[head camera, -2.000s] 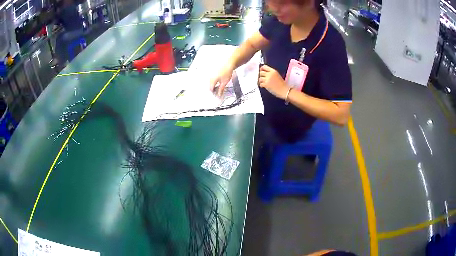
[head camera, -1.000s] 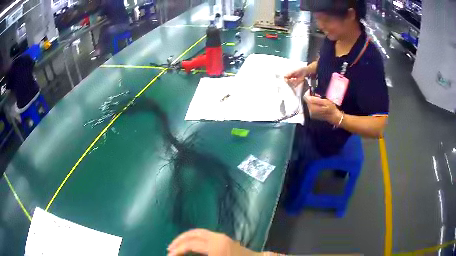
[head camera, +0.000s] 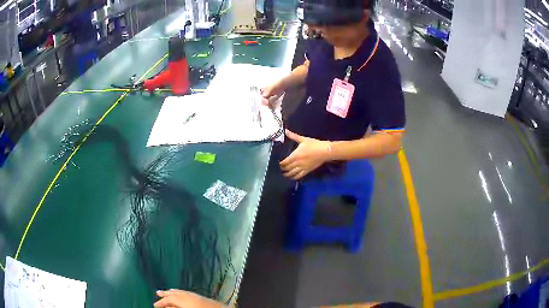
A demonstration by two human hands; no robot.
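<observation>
My right hand (head camera: 188,299) shows at the bottom edge, mostly cut off, with its fingers pointing left beside the lower ends of the wires. Whether it holds anything cannot be told. My left hand is out of the picture. A wire harness bundle (head camera: 141,183) of long thin black wires lies across the green bench, its loose ends fanned towards me. Small white connectors or labels (head camera: 72,141) cluster at its far left end. A printed drawing sheet (head camera: 42,287) lies at the bottom left, partly cut off.
A small silvery parts packet (head camera: 225,195) lies near the bench's right edge, with a yellow-green tag (head camera: 205,157) beyond it. A red heat gun (head camera: 174,77) stands past white drawing sheets (head camera: 198,123). A person (head camera: 352,90) is at the bench's right side, by a blue stool (head camera: 331,207).
My right hand came into view at the bottom and now sits lower and more cut off. The view swung right, then left, then right again. The other person's near hand has moved off the drawing's edge.
</observation>
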